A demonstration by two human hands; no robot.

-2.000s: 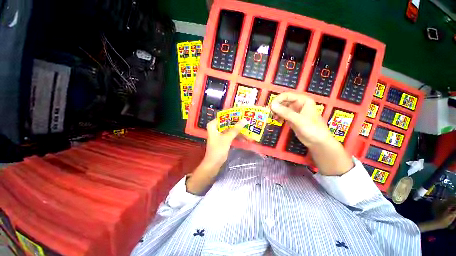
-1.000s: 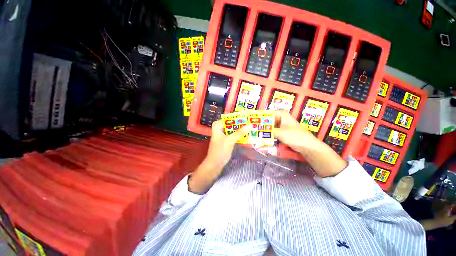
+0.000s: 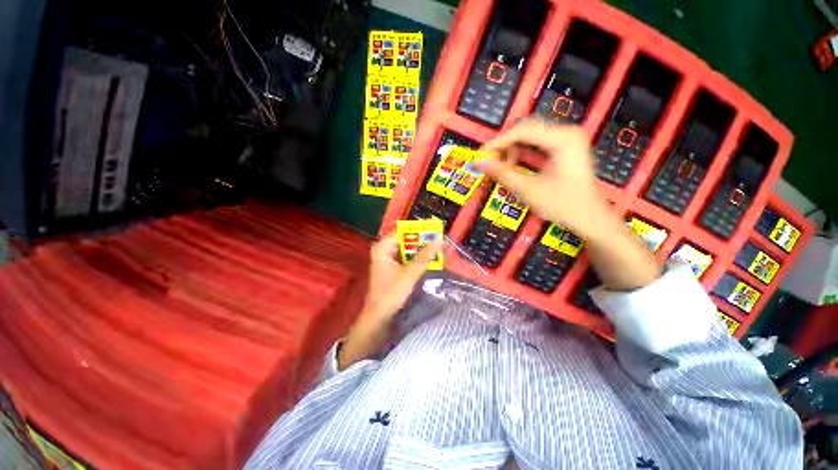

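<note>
My left hand (image 3: 390, 283) pinches a yellow screen label (image 3: 420, 244) near the front-left side of the red phone tray (image 3: 675, 69). My right hand (image 3: 560, 174) has its thumb and forefinger at the right edge of another label (image 3: 455, 174), which lies tilted over the leftmost phone of the near row. That phone's dark keys show below it. The other near-row phones bear yellow labels, one of them on the phone (image 3: 493, 240) beside it. The far-row phones (image 3: 629, 138) have dark, unlabelled screens. My right hand and wrist hide part of the tray.
Yellow label sheets (image 3: 393, 101) lie on the green surface left of the tray. A second tray with labelled phones (image 3: 763, 266) shows at right. Red ridged trays (image 3: 175, 321) are stacked lower left. A black box with loose wires (image 3: 193, 119) is at left.
The two-label piece between my hands is now separate labels, one at each hand. My right hand has moved up over the near row's left end. The tray appears lower, further right and more tilted.
</note>
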